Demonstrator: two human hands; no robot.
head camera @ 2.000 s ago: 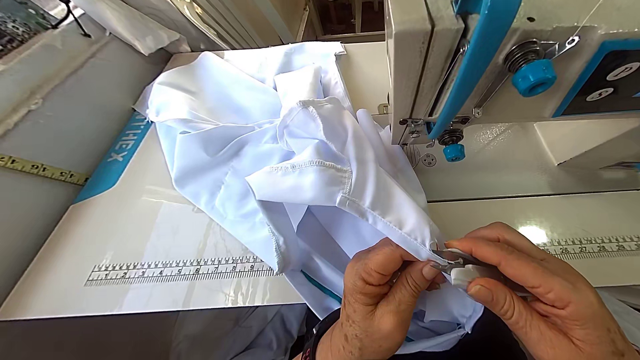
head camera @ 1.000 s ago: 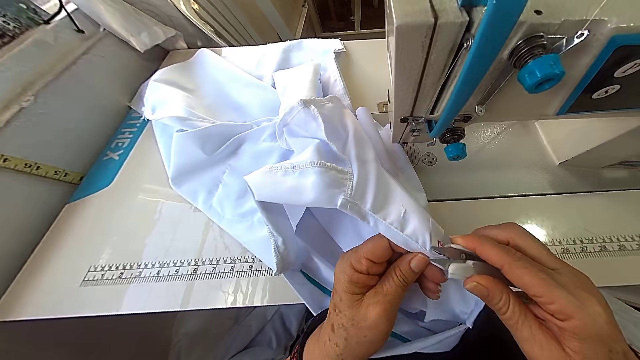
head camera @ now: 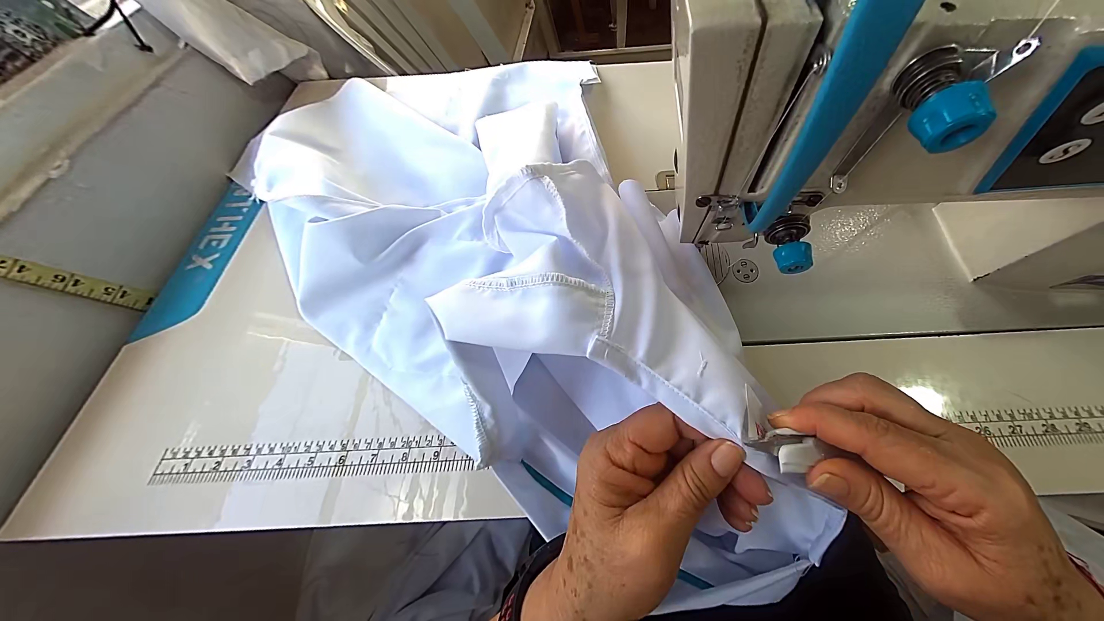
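Note:
A white fabric garment point(head camera: 371, 241) with overlocked seams lies bunched over the sewing table and hangs over its front edge. My left hand point(head camera: 647, 500) pinches the garment's edge between thumb and forefinger. Close beside it on the right, my right hand point(head camera: 906, 483) grips small thread snips point(head camera: 798, 444), whose blades are at the fabric edge by my left fingertips. Whether the blades are apart is hard to tell. A dark teal strip point(head camera: 546, 483) shows on the cloth behind my left hand.
The sewing machine head point(head camera: 742, 103) with blue tension knobs point(head camera: 951, 116) stands at the upper right, over the machine bed point(head camera: 854, 302). Printed rulers point(head camera: 319, 459) run along the table's front. A yellow measuring tape point(head camera: 78, 283) is at the left, and a wall borders the table there.
My left thumb and fingers have shifted slightly at the fabric edge. The snips remain in my right hand beside them, and the bunched garment lies much as before.

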